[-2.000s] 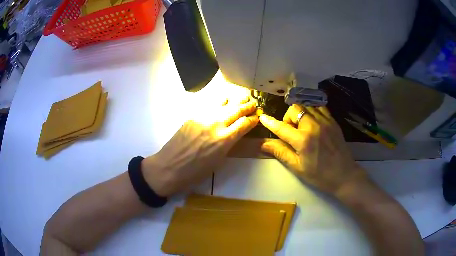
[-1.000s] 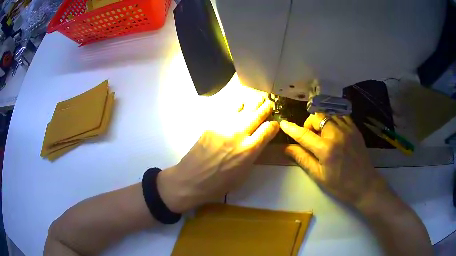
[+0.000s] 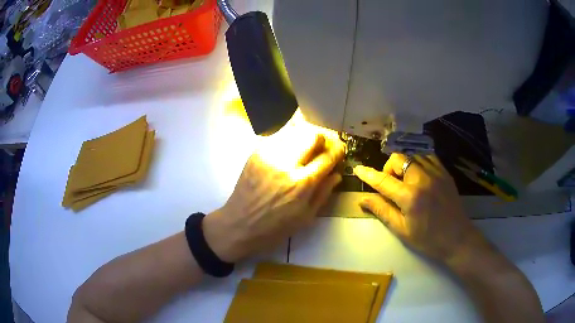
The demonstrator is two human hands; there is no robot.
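Note:
My left hand (image 3: 280, 195), with a black band on the wrist, is at the left of the needle area, its fingers bent in the lamp's glare. Whether it pinches cloth is lost in the glare. My right hand (image 3: 416, 205), with a ring, lies on the machine bed, index fingertip just right of and below the presser foot (image 3: 348, 144). No cloth shows under its fingers. Mustard cloth pieces (image 3: 309, 299) lie at the front edge, cut off by the picture. A stack of mustard pieces (image 3: 107, 161) lies at left.
The off-white machine head (image 3: 429, 63) stands above the needle. The black lamp (image 3: 260, 72) hangs left of it. A red basket (image 3: 161, 41) with mustard pieces is at back left. Snips (image 3: 498, 185) with yellow-green handles lie at right, near a grey metal attachment (image 3: 410, 142).
My left fingers have bent and drawn back from my right index fingertip, which they nearly touched before. My right hand stays much the same. The view has shifted slightly.

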